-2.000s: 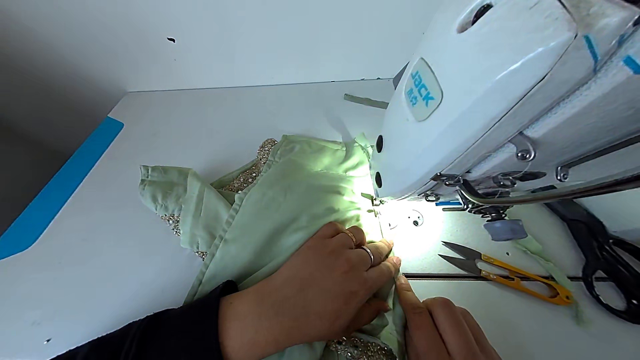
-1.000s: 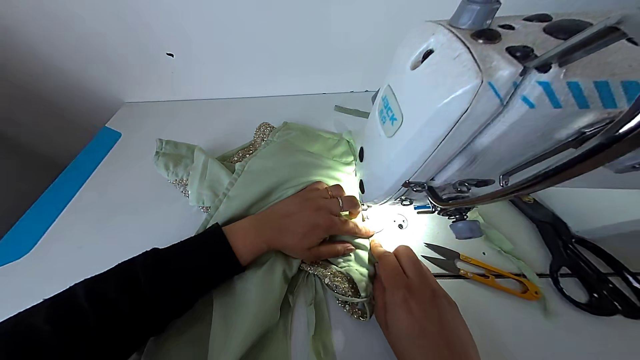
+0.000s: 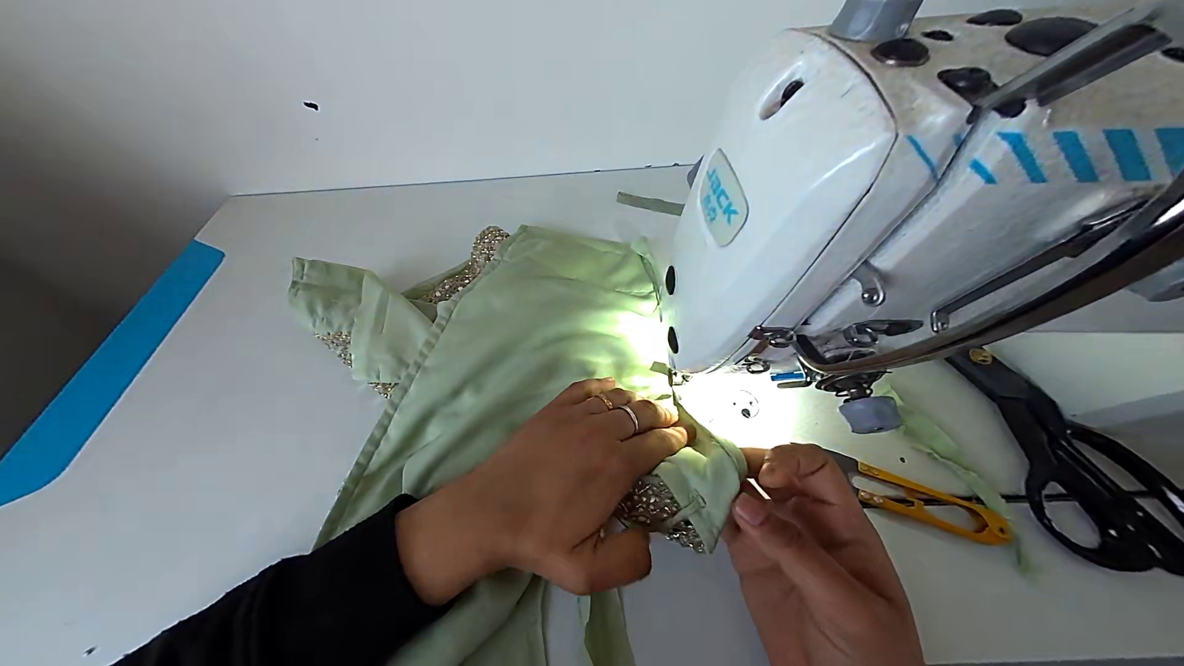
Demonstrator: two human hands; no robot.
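Observation:
A pale green garment (image 3: 518, 342) with beaded trim (image 3: 472, 264) lies on the white table under the head of a white Jack sewing machine (image 3: 795, 203). My left hand (image 3: 564, 481), with rings on two fingers, presses flat on the cloth just in front of the lit needle area. Between the thumb and fingers of my right hand (image 3: 814, 536) is the garment's right edge, lifted a little beside a beaded part. The needle tip and the seam under it are hard to make out in the glare.
Yellow-handled thread snips (image 3: 934, 504) lie right of my right hand. Black scissors (image 3: 1073, 462) rest farther right, with a green fabric scrap (image 3: 943, 444) between them and the machine. Another narrow strip (image 3: 650, 203) lies behind the garment. Blue tape (image 3: 111, 370) runs along the table's left edge.
My right hand has turned from lying palm down on the cloth to pinching its edge, a little farther right of my left hand. My left hand stays on the cloth.

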